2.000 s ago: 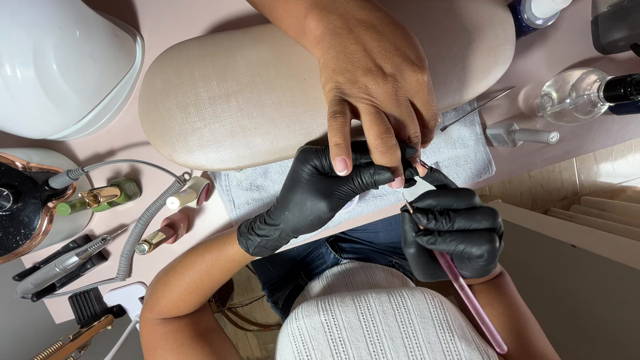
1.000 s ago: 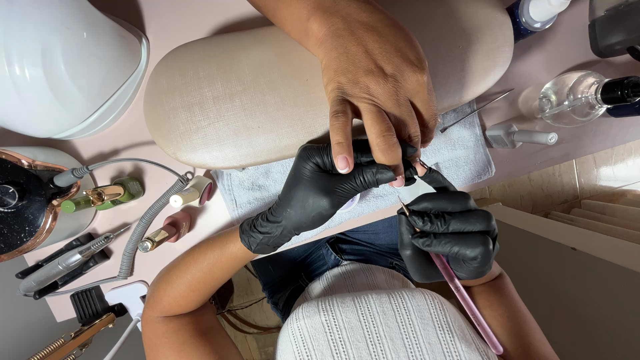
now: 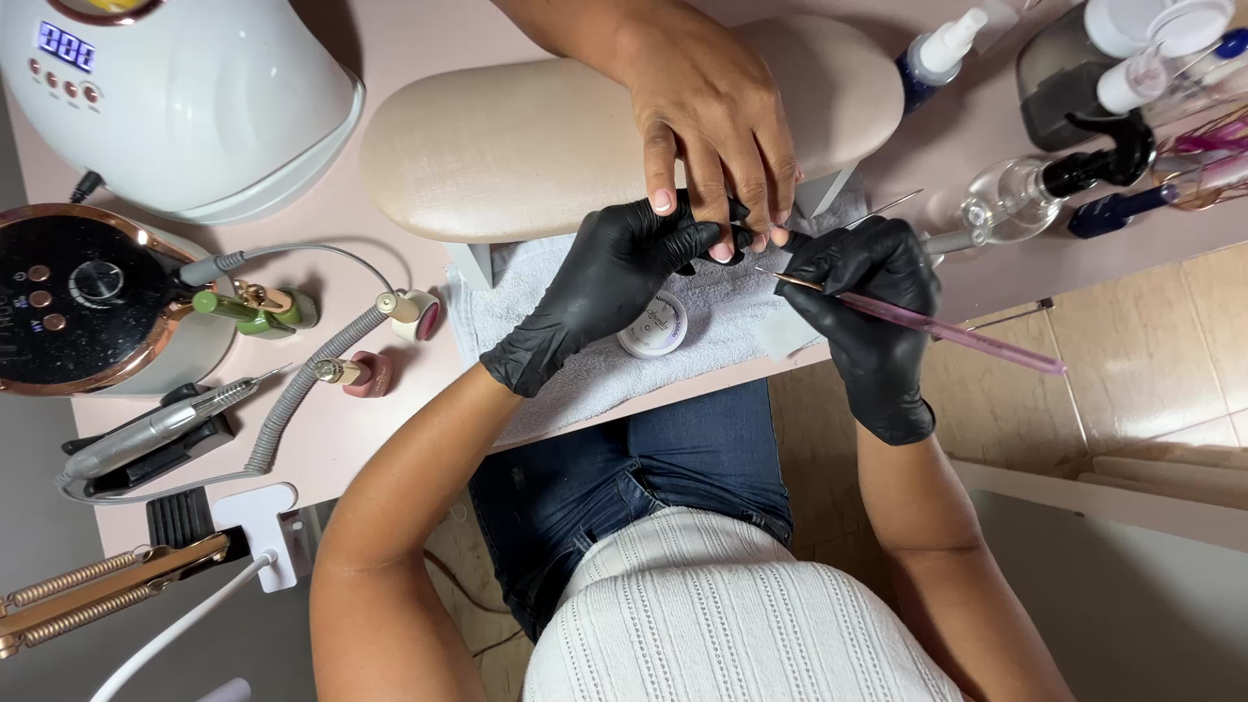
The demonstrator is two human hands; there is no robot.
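Observation:
My left hand (image 3: 624,283), in a black glove, grips a finger of another person's hand (image 3: 717,117), which reaches down over a beige padded armrest (image 3: 487,146). In my right hand (image 3: 863,302), also black-gloved, is a thin brush with a pink handle (image 3: 975,341); its fine tip points left, just below the other person's fingertips. A round lidded jar (image 3: 655,327) bearing writing lies on a pale towel (image 3: 585,390) below my left hand. A small whitish square (image 3: 785,331) is beside my right hand. A slim metal tool (image 3: 885,208) lies above my right hand.
At the left stand a white nail lamp (image 3: 195,107), a nail drill's control unit (image 3: 88,292), its handpiece (image 3: 161,429) on a rest, and several nail polish bottles (image 3: 370,373). A clear pump bottle (image 3: 1009,200), a dark blue bottle (image 3: 926,68) and other containers stand at the right.
My right hand with the brush has moved right, a little away from the other person's fingers. The jar and whitish square now show on the towel. The view has shifted.

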